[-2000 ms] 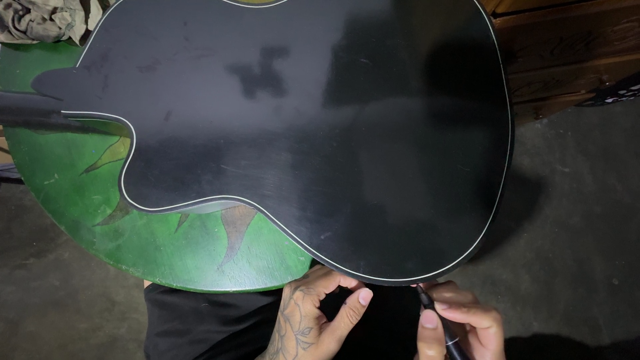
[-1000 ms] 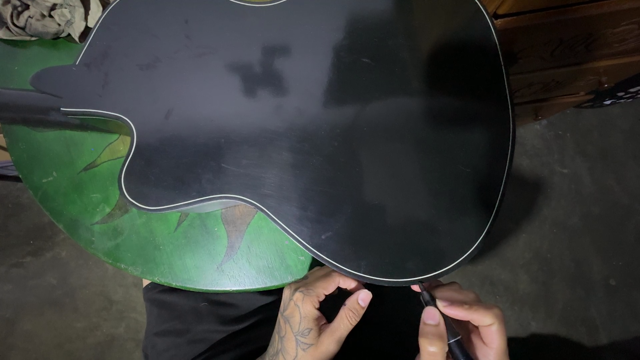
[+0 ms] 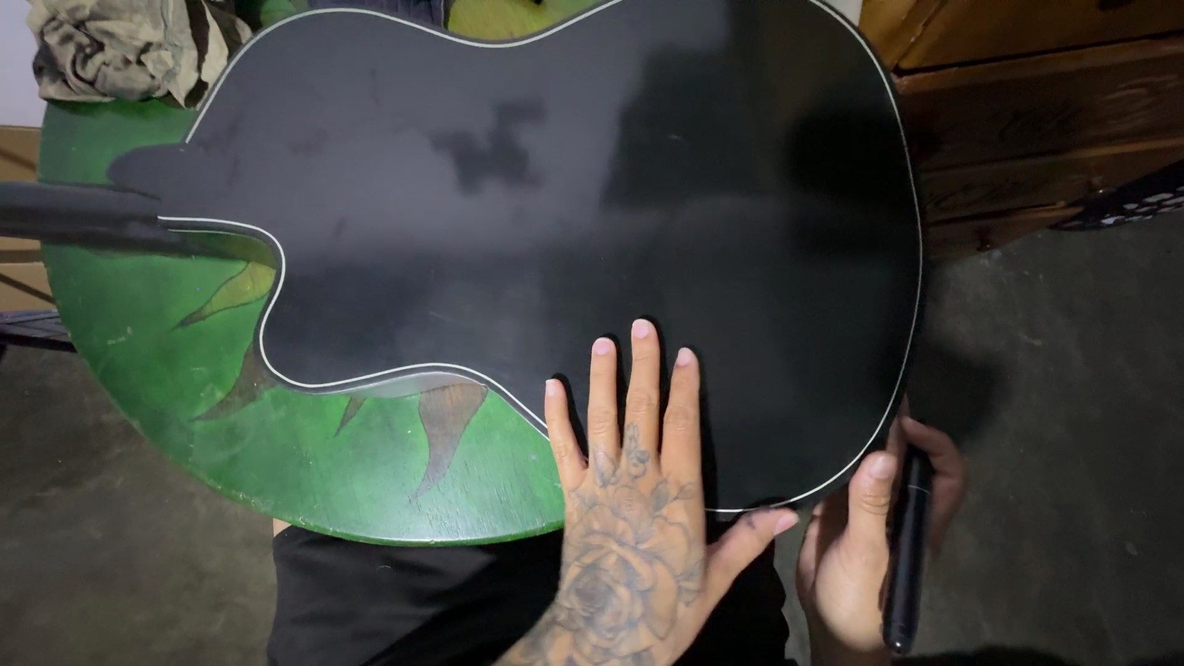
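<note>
A black acoustic guitar body (image 3: 444, 268) with white edge binding lies back side up, its cutaway at the left and its neck (image 3: 79, 213) running off the left edge. My tattooed left hand (image 3: 638, 509) rests flat on the lower part of the back, fingers spread, thumb over the rim. At the lower right rim, my right hand (image 3: 869, 536) holds a black pen-like tool (image 3: 906, 555) and its thumb lies by the guitar's edge. The tool points up along the side; its tip is hidden, and the fingers behind it are partly out of sight.
Under the guitar is a round green painted wooden table (image 3: 370, 499) with sun-ray shapes. A crumpled cloth (image 3: 129, 51) lies at its upper left. Wooden drawers (image 3: 1036, 139) stand at the upper right, with a dark spotted item (image 3: 1133, 199) beside them. Black-clothed legs (image 3: 388, 592) are below the table.
My left hand has moved from beneath the guitar's lower edge onto its back, now lying flat. My right hand, with the black tool, has moved right along the rim.
</note>
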